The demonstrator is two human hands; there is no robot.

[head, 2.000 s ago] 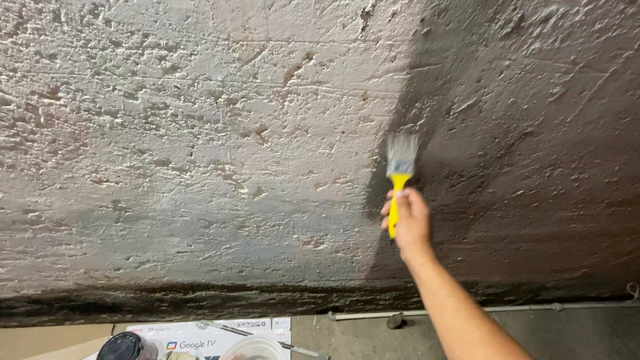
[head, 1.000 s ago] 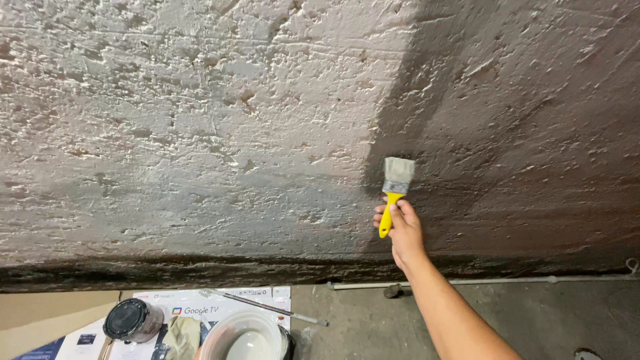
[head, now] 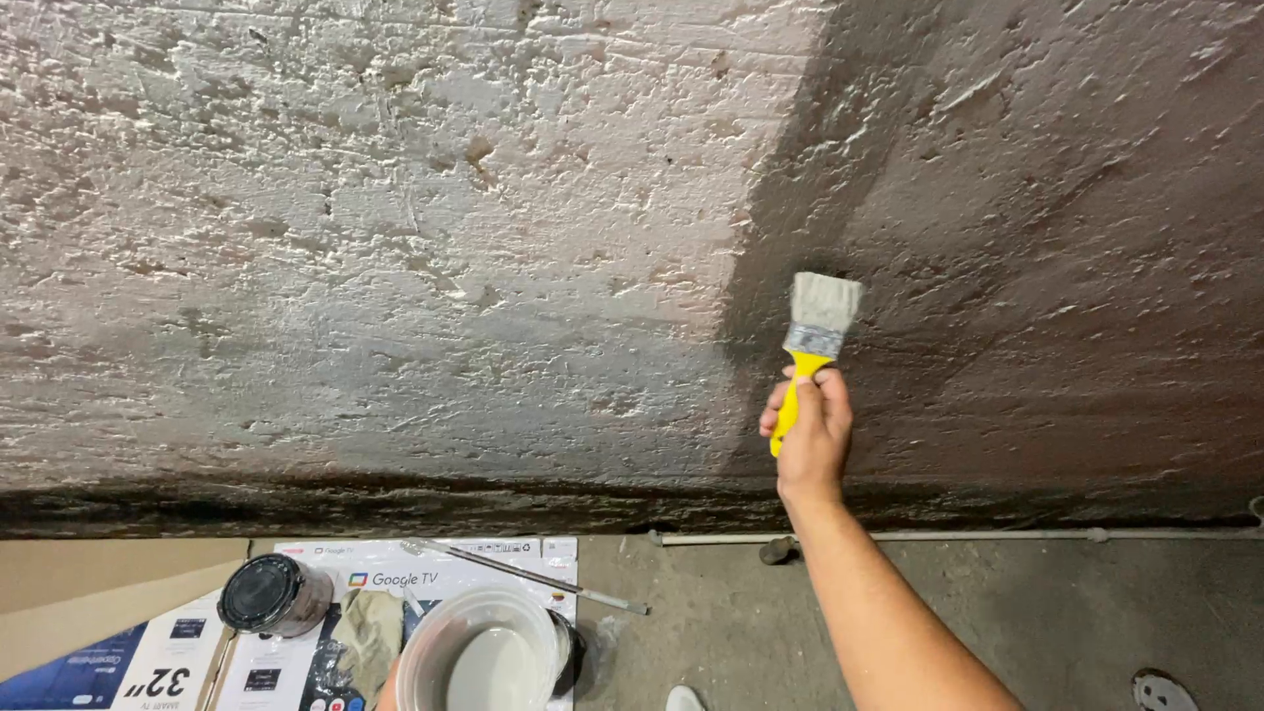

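My right hand (head: 815, 430) grips the yellow handle of a flat paintbrush (head: 828, 301), whose pale, paint-coated bristles point up against the rough, textured wall (head: 444, 247). The brush lies in the shaded right part of the wall. At the bottom, a translucent plastic tub (head: 489, 657) holds whitish-grey liquid. A sliver of skin at the tub's left edge looks like part of my left hand (head: 387, 691); most of it is hidden, so its grip cannot be made out.
Flattened printed cardboard (head: 267, 671) covers the floor at lower left. On it are a black-lidded jar (head: 272, 594), a crumpled cloth (head: 370, 637) and a long thin brush (head: 543, 578). A thin pipe (head: 938, 535) runs along the wall's base. Shoe tips (head: 683, 699) show below.
The view has tilted downward, bringing more of the tub and cardboard into sight. My right hand keeps hold of the paintbrush, which stays on the shaded part of the wall.
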